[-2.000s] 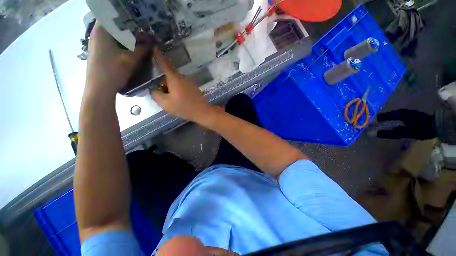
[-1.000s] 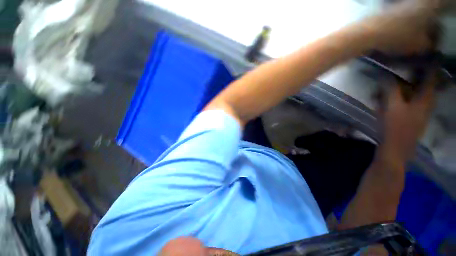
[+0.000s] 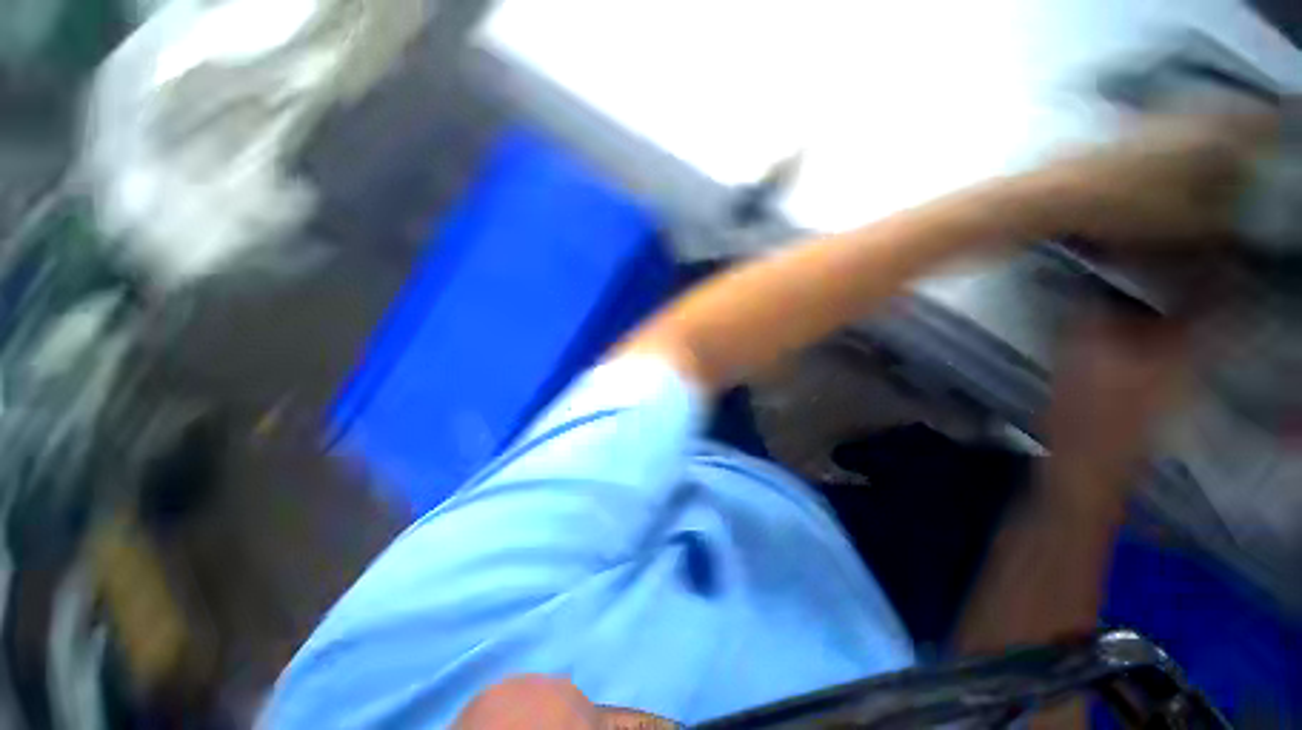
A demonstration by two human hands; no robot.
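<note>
The picture is strongly blurred. My left hand (image 3: 1178, 178) is at the far right, at the sewing machine, whose grey shape (image 3: 1268, 342) shows only as a smear at the right edge. My right hand (image 3: 1128, 350) is just below my left hand, close to it. The fingers of both hands are smeared, and whether they hold anything cannot be told.
The white table (image 3: 914, 86) runs across the top, with its grey edge (image 3: 614, 136) facing me. A blurred dark screwdriver handle (image 3: 771, 193) lies at that edge. A blue crate (image 3: 500, 300) stands below left, another (image 3: 1199, 613) at lower right. A whitish heap (image 3: 200, 143) lies upper left.
The view has swung to the left since two seconds ago, so the machine and hands have shifted to the right edge. The spools and scissors have left the picture. Both hands stay at the machine.
</note>
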